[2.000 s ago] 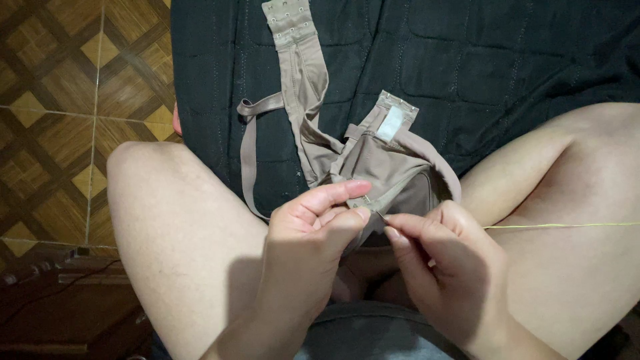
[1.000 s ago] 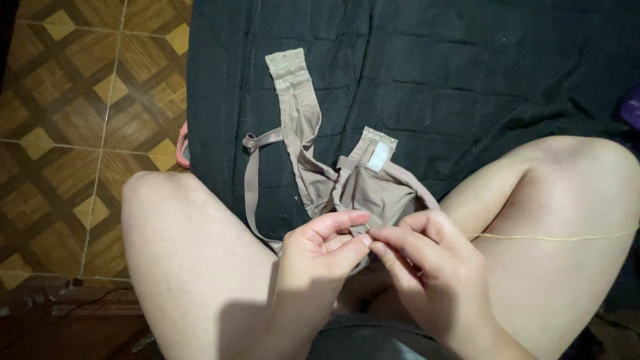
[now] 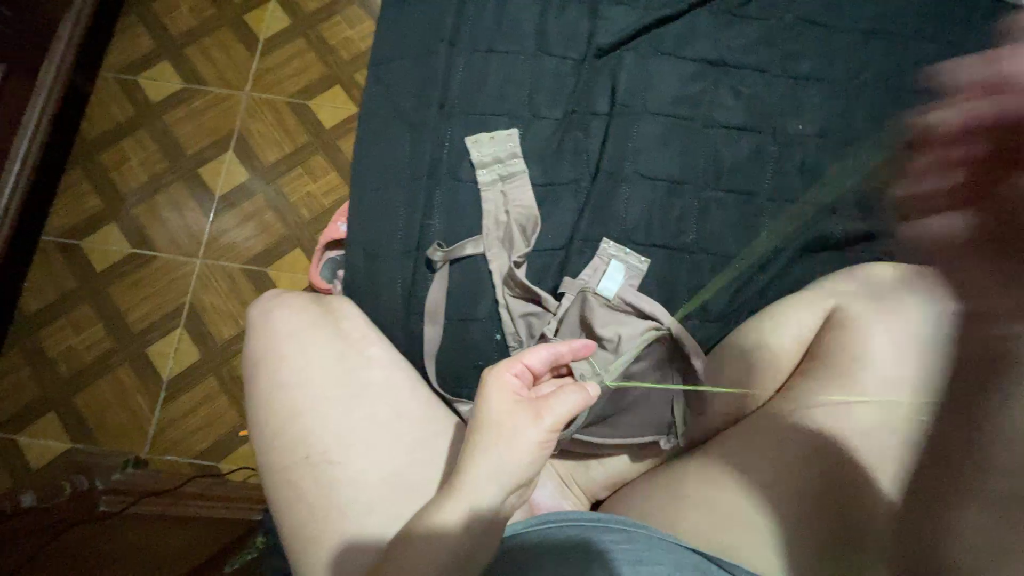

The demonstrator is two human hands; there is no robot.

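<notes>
A taupe bra (image 3: 632, 336) lies between my legs on a dark quilted cover, its hook-and-eye band (image 3: 500, 156) stretched toward the top and one strap looped at the left. My left hand (image 3: 528, 408) pinches the bra's fabric between thumb and index finger. From that spot a yellow-green thread (image 3: 680, 387) runs to the right, and a blurred stretch of thread slants up toward my right hand. My right hand (image 3: 964, 136) is raised at the upper right, strongly blurred; its fingers and any needle in them cannot be made out.
The dark quilted cover (image 3: 720, 120) extends under and beyond the bra. At its left edge a coral-coloured item (image 3: 328, 252) shows partly. Patterned floor tiles (image 3: 200, 184) lie at the left, with dark wooden furniture (image 3: 176, 496) at the lower left. My bare legs flank the bra.
My right hand has moved from beside my left hand at the bra up and away to the right. My left hand still pinches the fabric.
</notes>
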